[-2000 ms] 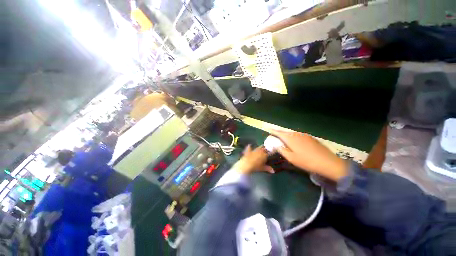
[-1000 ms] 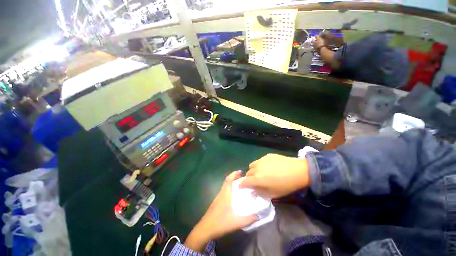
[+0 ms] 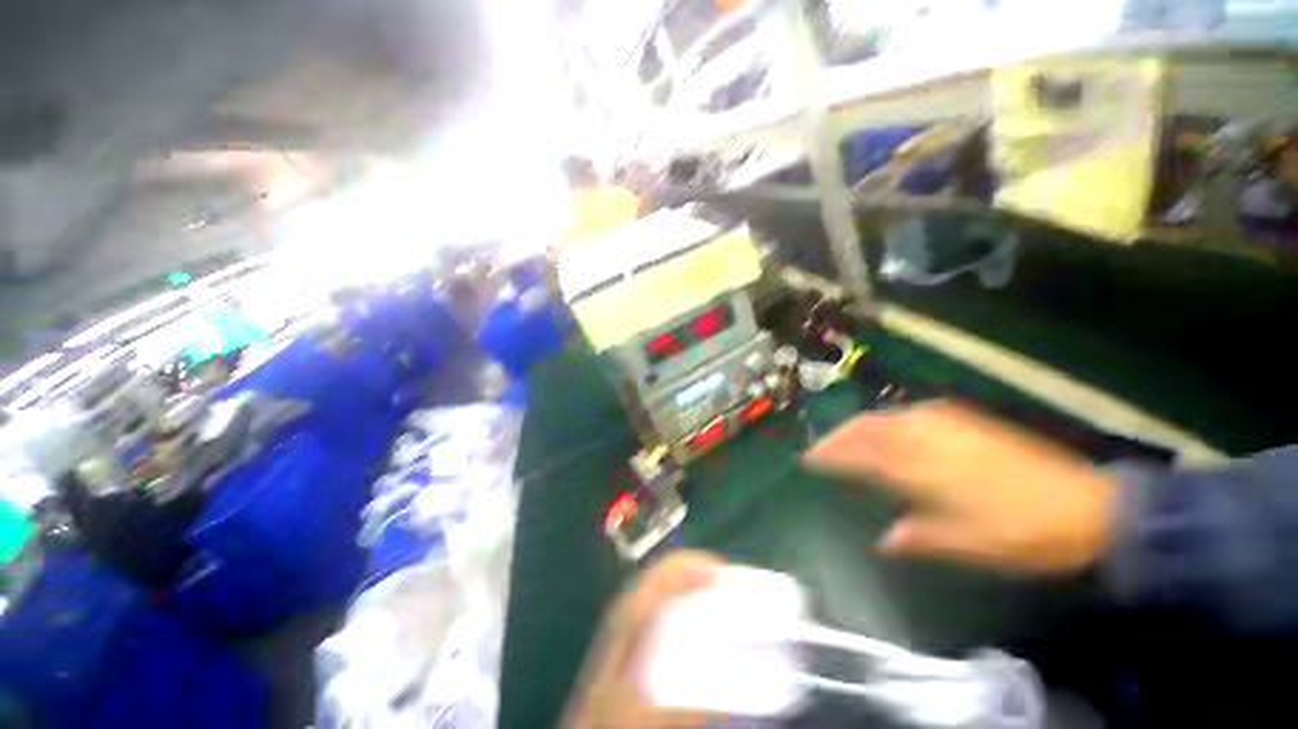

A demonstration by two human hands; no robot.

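Observation:
A white power cube is at the bottom centre, blurred. My left hand grips it from its left side. A white cord runs from the cube to the right, bunched in loops. My right hand is above the bench, right of the cube, fingers spread and pointing left, apart from the cube; it looks empty. The grey meter with red digits stands on the electronic load behind the hands. A small board with a red glow lies in front of the load.
Stacked white cubes with cords line the bench's left edge. Blue bins stand beyond at left. A yellow sheet hangs from the shelf at upper right. Tangled leads lie right of the instruments.
The view has swung left, showing more bins and stacked cubes. My right hand has let go of the cube and moved apart from it. My left hand still holds the cube.

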